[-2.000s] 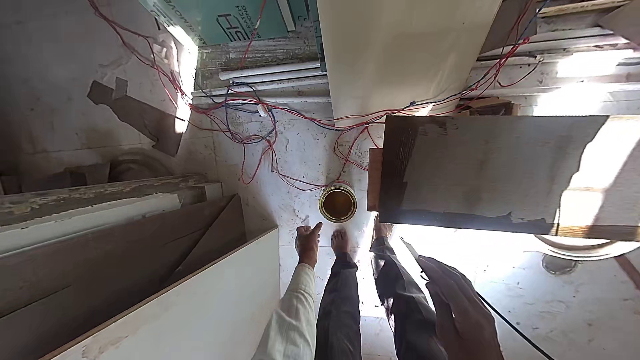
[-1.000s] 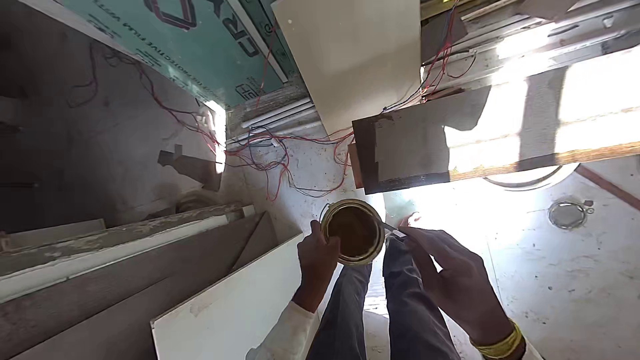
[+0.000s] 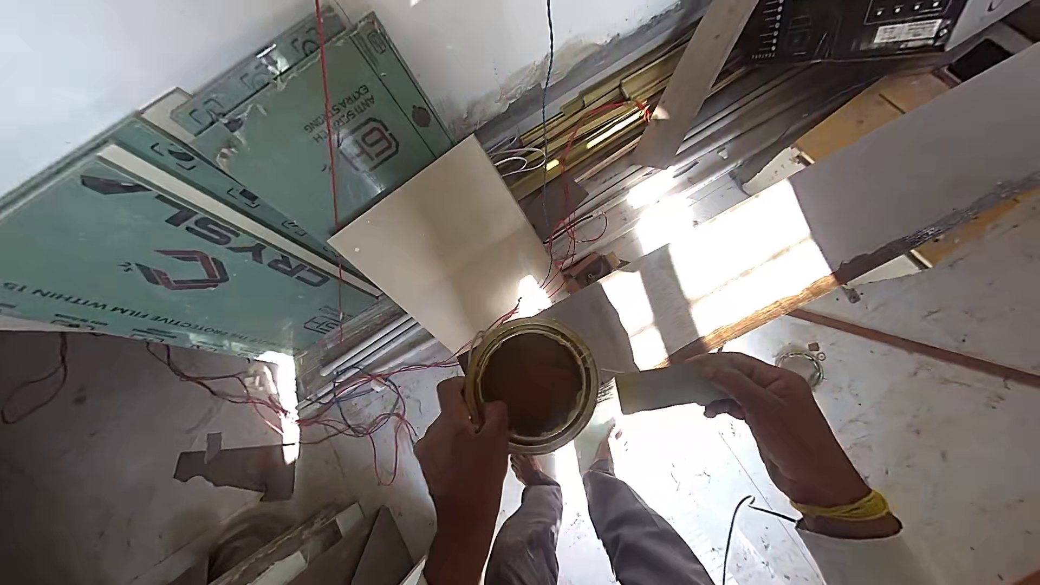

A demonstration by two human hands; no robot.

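My left hand grips the rim of an open round metal can with its thumb over the edge. Brown material shows inside the can. In my right hand is a flat greyish strip, pinched between thumb and fingers, its far end close to the can's right side. Beyond both hands lies a long board, partly grey and partly sunlit, running up to the right.
Green film-covered panels lean at the left wall, beside a cream panel. Red and blue wires trail over the floor. Metal and wooden lengths lie behind the long board. A roll of tape or wire rests at right.
Two seconds ago the can stood on the floor by my feet; my left hand has taken hold of it and raised it. The view has swung up and right.
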